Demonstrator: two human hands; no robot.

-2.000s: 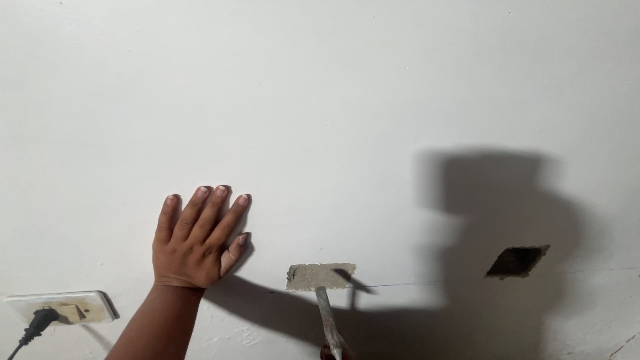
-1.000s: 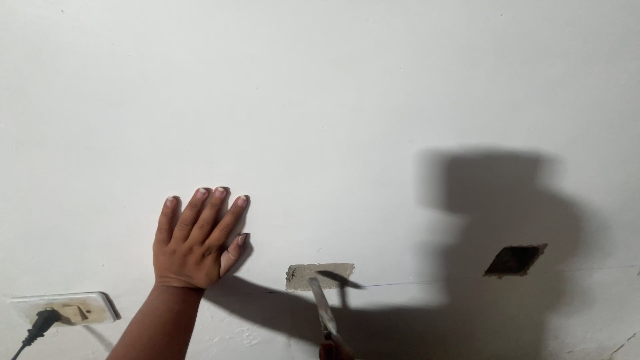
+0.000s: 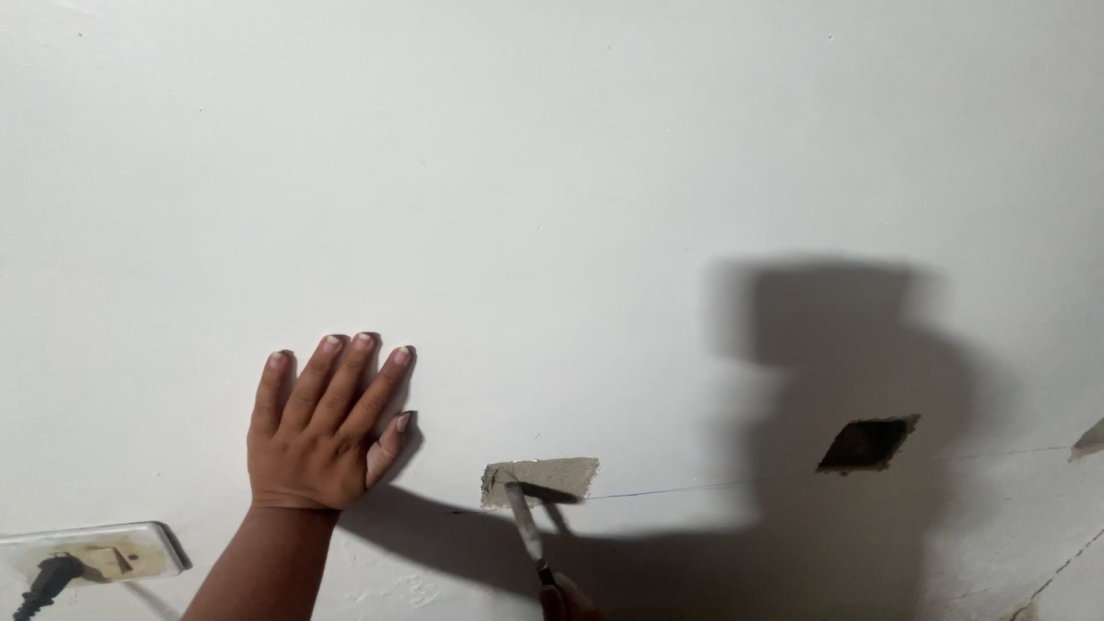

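Observation:
My left hand (image 3: 310, 431) lies flat against the white wall (image 3: 535, 224), its fingers spread and nothing held. Low in the view, my right hand (image 3: 569, 599) is partly cut off by the bottom edge and closed around the dark handle of a tool with a narrow flat metal blade (image 3: 524, 522), which looks like a putty knife or scraper. The blade's tip meets the left part of a rough grey rectangular patch (image 3: 561, 479) where the white surface is gone. Shadow covers part of the patch.
At lower left, a wall socket plate (image 3: 168, 548) holds a black plug (image 3: 53, 573) with its cord. A dark hole (image 3: 867, 444) opens in the wall to the right, joined to the patch by a thin blue line. Another broken spot (image 3: 1091, 440) and a crack (image 3: 1069, 561) lie at far right.
The blade's tip has shifted left on the grey patch since the first frame, and the tool's angle has changed. My left hand has stayed in place.

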